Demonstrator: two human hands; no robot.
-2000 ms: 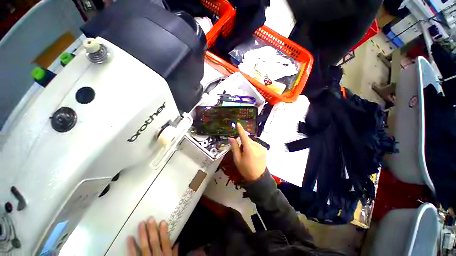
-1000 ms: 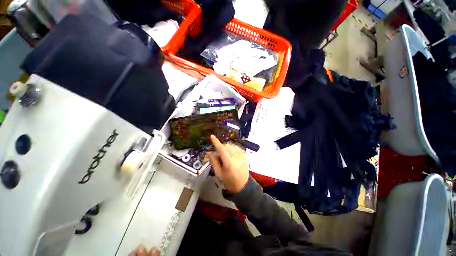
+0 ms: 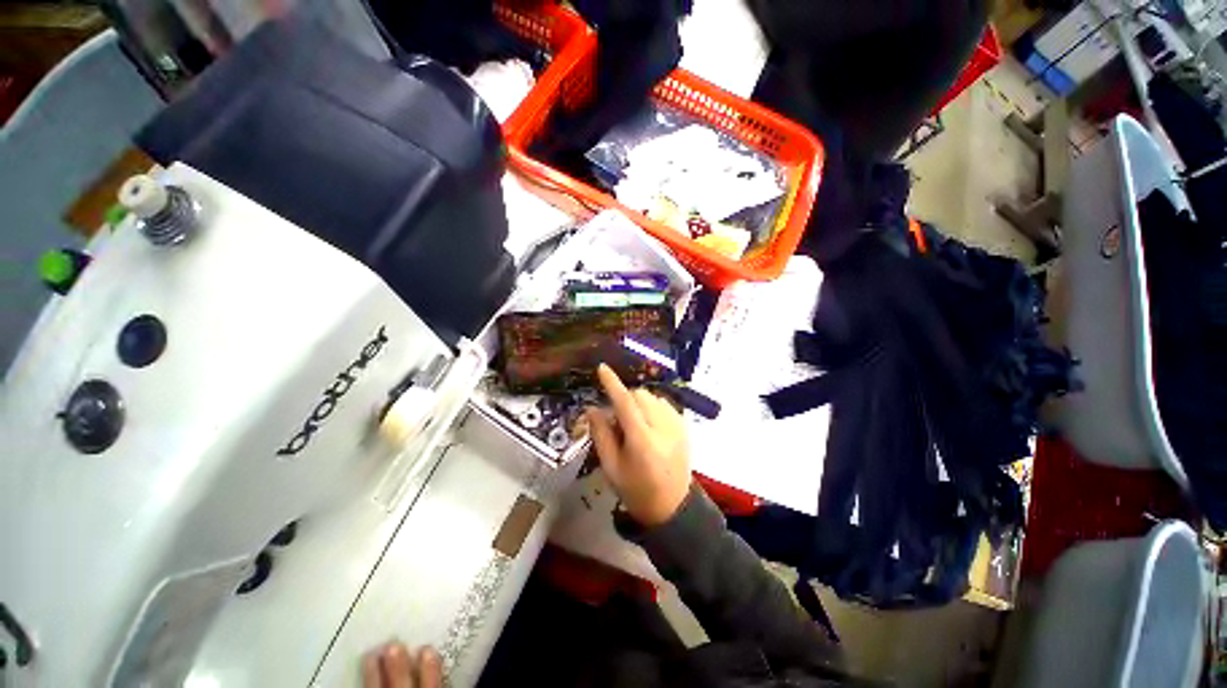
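A dark smartphone (image 3: 559,352) with a dim reddish-brown screen lies on the small white tray (image 3: 553,450) at the right end of the sewing machine. My right hand (image 3: 649,457) is at the phone's lower edge, index finger extended to the screen, the other fingers curled; it grips nothing that I can see. My left hand (image 3: 402,667) is cut off by the bottom edge; only a few fingertips show, resting on the white machine bed (image 3: 444,565). Pens (image 3: 619,290) and small metal parts lie in the tray around the phone.
The white machine head (image 3: 242,363) marked "brother" fills the left, with its black motor cover (image 3: 363,175) behind. An orange basket (image 3: 803,202) with white pieces stands beyond the tray. White paper (image 3: 767,437) and heaped dark strips (image 3: 902,403) lie right of it. Pale blue-grey bins (image 3: 1097,323) stand far right.
The view has shifted back and forth. My right index finger has moved from the phone's screen to its lower edge area. Less of my left hand shows than two seconds ago.
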